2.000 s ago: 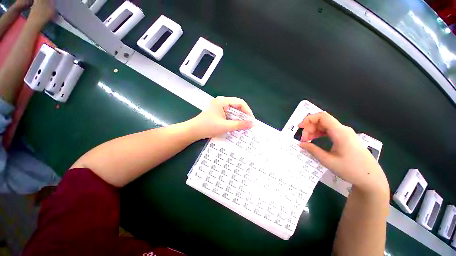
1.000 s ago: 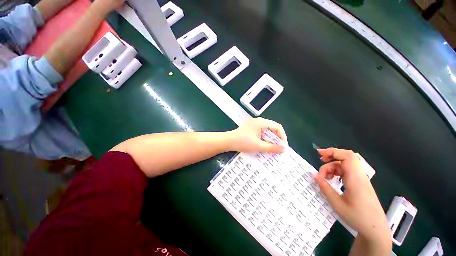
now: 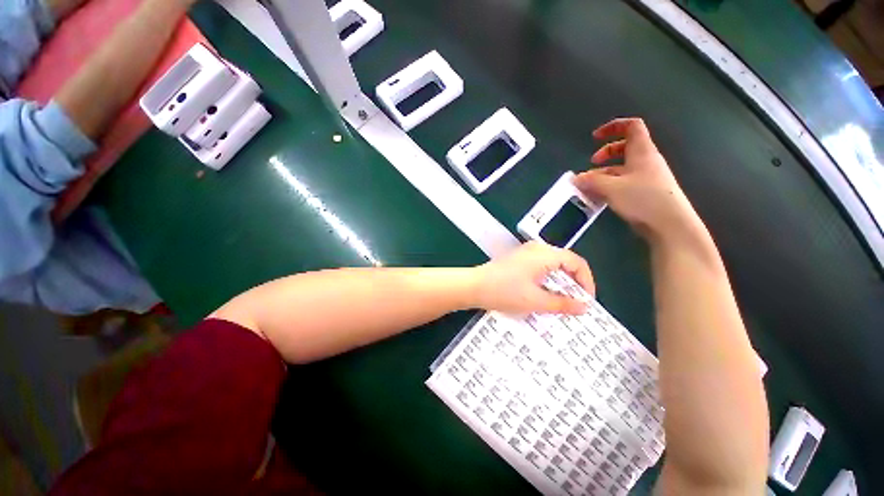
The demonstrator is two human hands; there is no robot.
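Observation:
My left hand (image 3: 539,279) is closed on the top edge of a white label sheet (image 3: 552,387) with rows of small dark print, which lies over a stack at the belt edge. My right hand (image 3: 620,174) is over the belt, its thumb at the upper right corner of a white plastic housing (image 3: 545,205) with a dark rectangular window. The other fingers are raised and bent. No label can be made out at the fingertips. My right forearm covers the right side of the sheet.
More housings (image 3: 491,150) lie spaced along the dark green conveyor belt (image 3: 572,58). A metal rail (image 3: 436,189) with an upright post (image 3: 315,58) runs beside it. Stacked housings (image 3: 205,105) stand at left by a neighbouring worker's arm (image 3: 121,73) over a red mat (image 3: 92,165).
My right hand has moved up and left from beside the sheet to the housing. The clear piece seen at its fingertips no longer shows. The belt housings have shifted slightly right.

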